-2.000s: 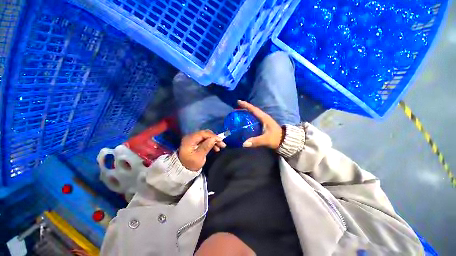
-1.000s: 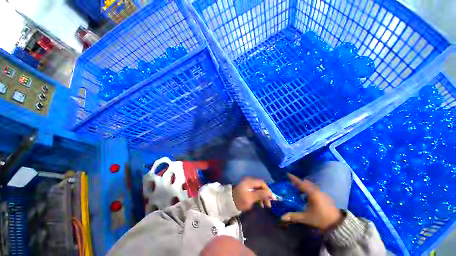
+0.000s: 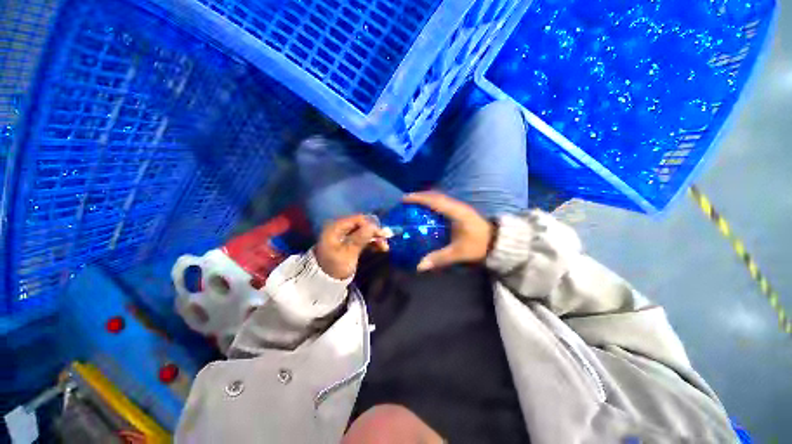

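Note:
A glossy see-through blue plastic ball (image 3: 420, 232) is held over my lap. My right hand (image 3: 460, 234) is curved around its right side, with fingers above and thumb below. My left hand (image 3: 351, 245) is at the ball's left side, its fingers pinching a small pale tool (image 3: 386, 232) whose end is at the ball's surface. Most of the tool is hidden by the fingers, and the image is slightly blurred there.
A blue slatted crate (image 3: 382, 121) stands over my knees. A crate full of blue balls (image 3: 625, 95) is at upper right, with striped floor tape (image 3: 738, 251) beyond. Another blue crate (image 3: 87, 173), a red item (image 3: 260, 247), a white holed part (image 3: 211, 299) and blue equipment (image 3: 122, 295) are at left.
The view swung left over the crates and is now back over my lap. The ball stays in my right hand and the tool in my left hand.

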